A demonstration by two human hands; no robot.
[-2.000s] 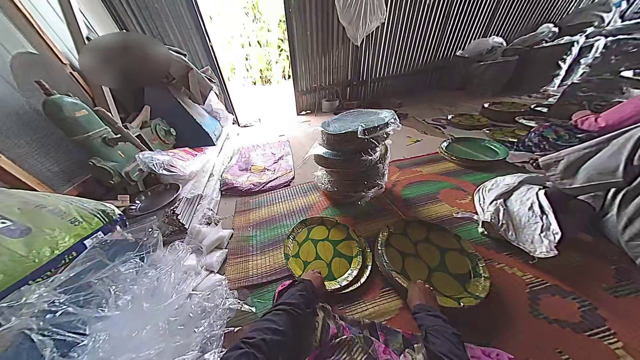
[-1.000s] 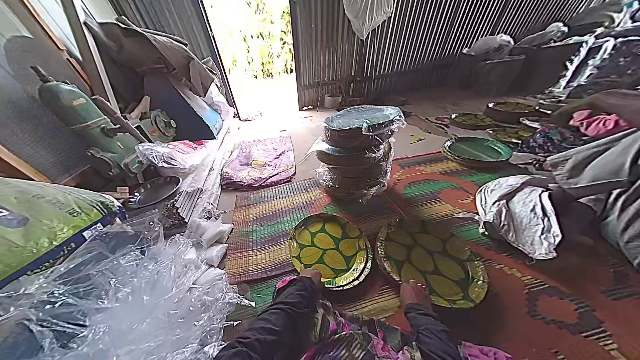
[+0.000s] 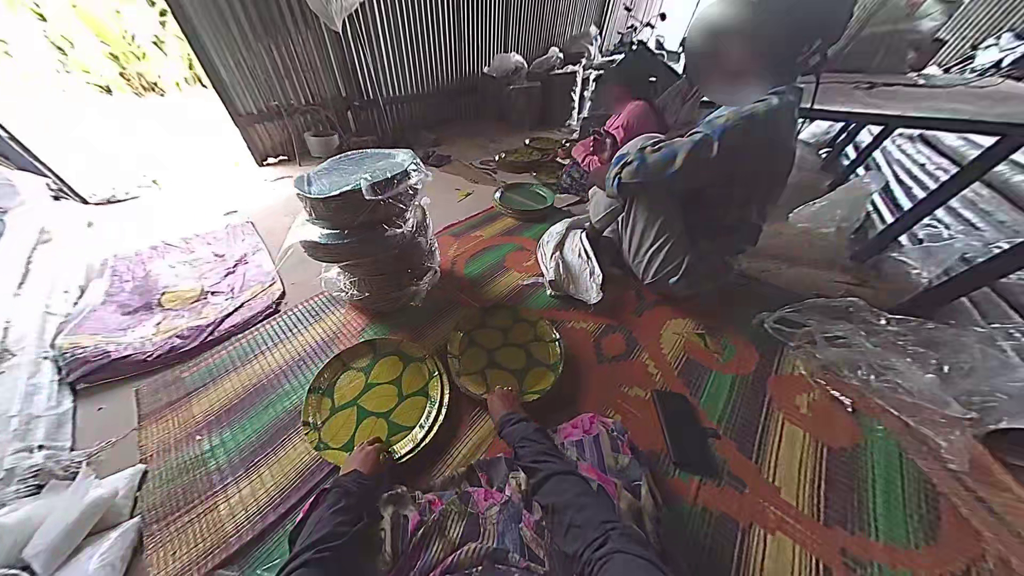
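Note:
Two round, shallow plates with yellow leaf shapes on green rest side by side on a woven striped mat [image 3: 240, 400]. My left hand [image 3: 366, 458] is at the near rim of the left plates [image 3: 376, 398], where a second shiny rim shows beneath the top one. At the near rim of the right plate [image 3: 506, 352] is my right hand [image 3: 504, 402]. The fingers of both hands are partly hidden, so how firmly they grip cannot be told. Beyond the plates stands a tall stack of plates wrapped in clear plastic [image 3: 372, 228].
A person [image 3: 704, 184] sits at the right beside a white sack [image 3: 570, 260]; another person in pink [image 3: 624, 132] is farther back. Green plates [image 3: 524, 198], a dark phone-like object [image 3: 684, 432], clear plastic sheeting [image 3: 888, 352], a table [image 3: 904, 108] and a purple printed sack [image 3: 172, 296] lie around.
The view has swung to the right, bringing the seated person and the table into sight. Both hands stay at the near rims of the plates.

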